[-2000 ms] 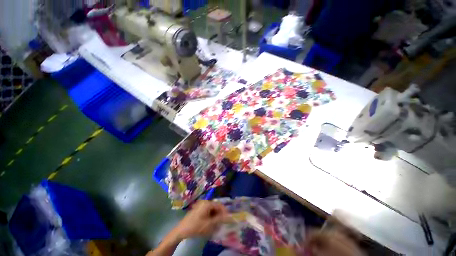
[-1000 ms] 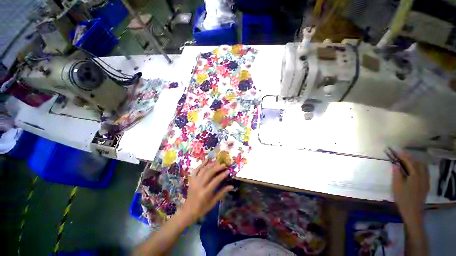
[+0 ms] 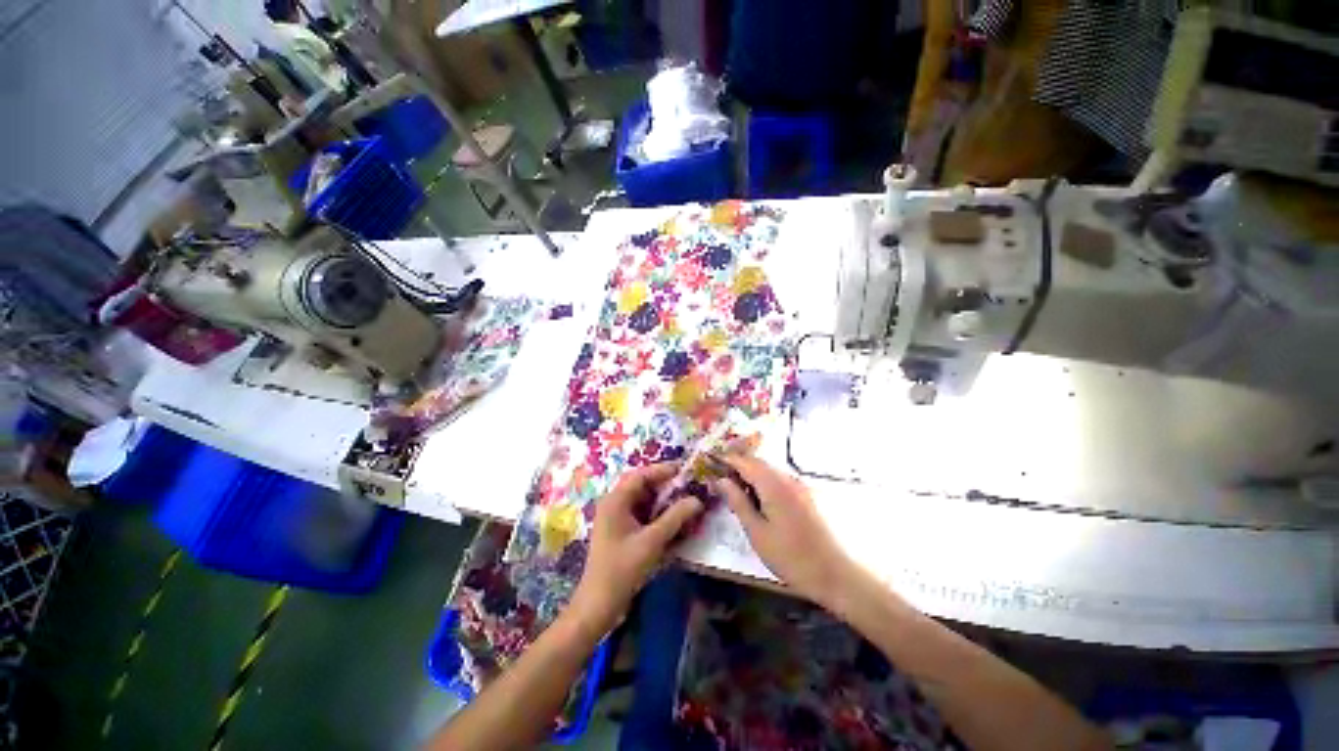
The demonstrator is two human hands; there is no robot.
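Note:
The floral fabric panel [image 3: 668, 330] lies lengthwise on the white table, left of the machine head, and hangs over the front edge. My left hand [image 3: 634, 531] and my right hand [image 3: 778, 525] are close together near the table's front edge, pinching a folded bit of the floral fabric between the fingertips. A small dark thing shows by my right fingers; it may be the snips, but it is too small to tell. The industrial lockstitch machine [image 3: 1013, 272] stands at right; no fabric shows under its presser foot [image 3: 922, 385].
A second sewing machine [image 3: 316, 294] stands at left, with a crumpled floral pile [image 3: 477, 360] beside it. More floral pieces [image 3: 793, 675] hang below the table edge near my lap. Blue bins [image 3: 265, 514] stand on the floor at left. A blue bin with white material [image 3: 676, 147] is behind the table.
My right hand has moved left from the table's right side, where it was at the snips, to join my left hand. Both hands now pinch the fabric, where my left hand lay flat before.

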